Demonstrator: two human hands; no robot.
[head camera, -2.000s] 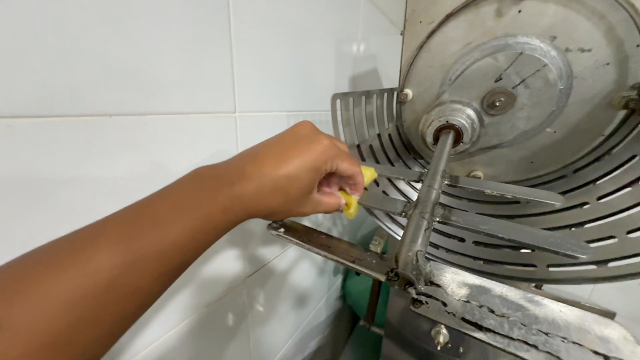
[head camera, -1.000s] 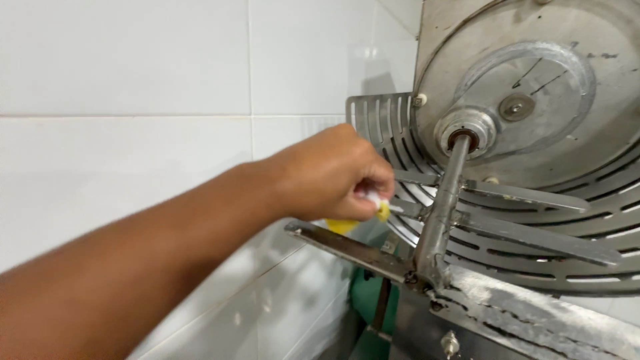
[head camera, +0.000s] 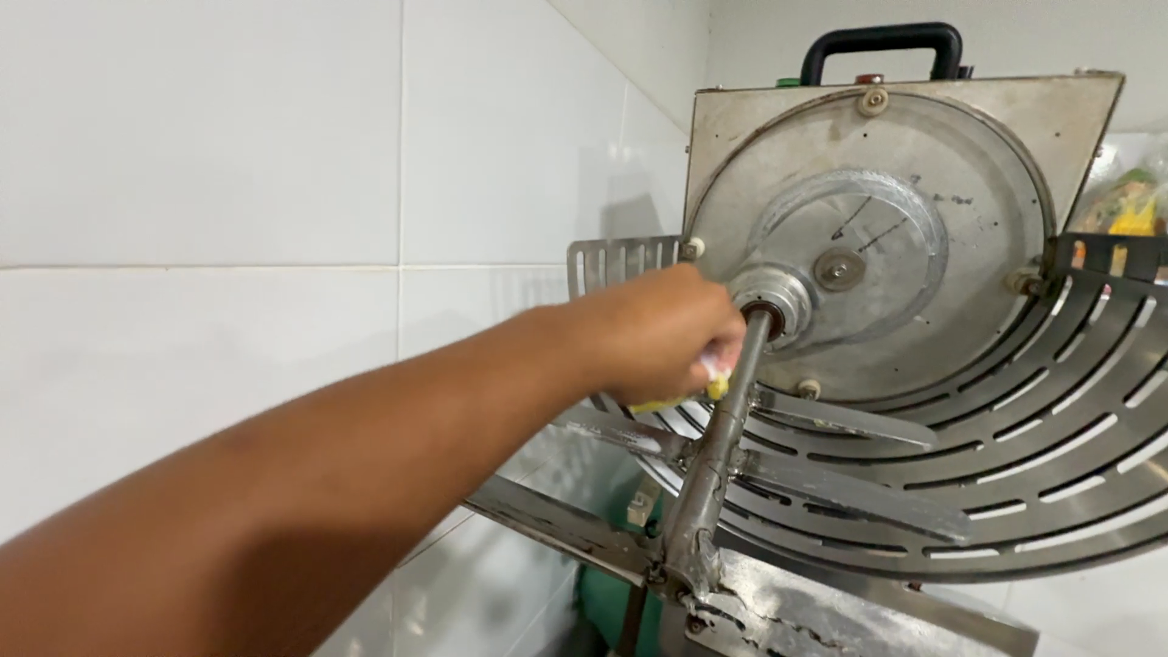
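My left hand (head camera: 671, 338) is closed around a yellow and white cloth or sponge (head camera: 718, 385), most of it hidden by the fingers. It is just left of the steel shaft (head camera: 730, 415), over the paddle blades on that side. More flat blades (head camera: 849, 493) stick out to the right of the shaft. One left blade (head camera: 620, 432) bears whitish residue. The shaft runs from a round hub (head camera: 774, 301) on the machine's disc plate (head camera: 976, 301). A curved slotted metal guard (head camera: 1013, 456) lies around and below the blades. My right hand is not in view.
White tiled wall (head camera: 201, 137) stands close on the left. The machine housing (head camera: 1081, 119) carries a black handle (head camera: 881, 38) on top. A wide metal plate (head camera: 821, 602) joins the shaft's near end. Something green (head camera: 598, 607) is below, and bagged items (head camera: 1131, 205) are at right.
My left hand, still holding the yellow item, has moved from the blades at the left toward the hub end of the shaft. The view has shifted, showing the housing's top and handle.
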